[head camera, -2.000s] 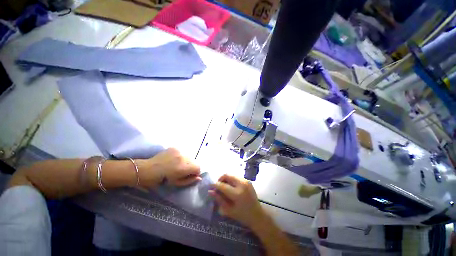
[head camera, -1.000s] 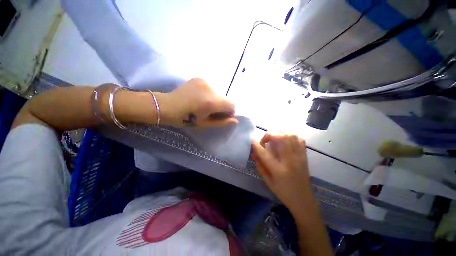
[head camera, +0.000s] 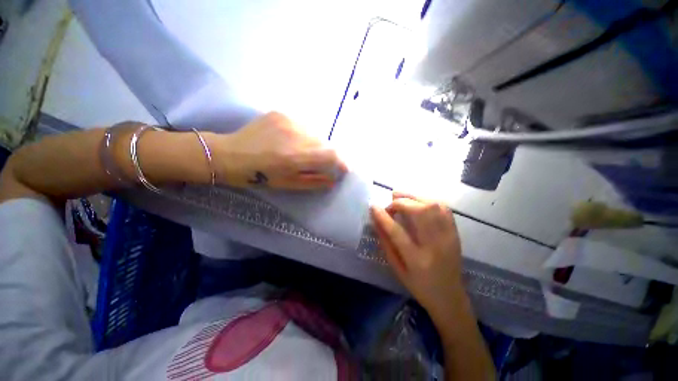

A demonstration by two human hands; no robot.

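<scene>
A light blue-grey cloth strip curves from the upper left of the table down under my left hand. Its near end lies over the ruler edge between my hands. My left hand, with bracelets at the wrist, is closed on the cloth with bent fingers. My right hand is at the strip's right end, thumb and finger pinched at its edge; the fingertips are partly lost in glare. The needle area is up and right of both hands, in strong lamp glare.
The white machine head fills the upper right, with a black ribbed cylinder below. A pale-handled tool lies at right. The ruler edge runs along the front. A blue crate is below.
The view has dropped closer to the hands since the first frame. Since the second, my left hand has shifted slightly left; my right hand stays at the cloth's right end.
</scene>
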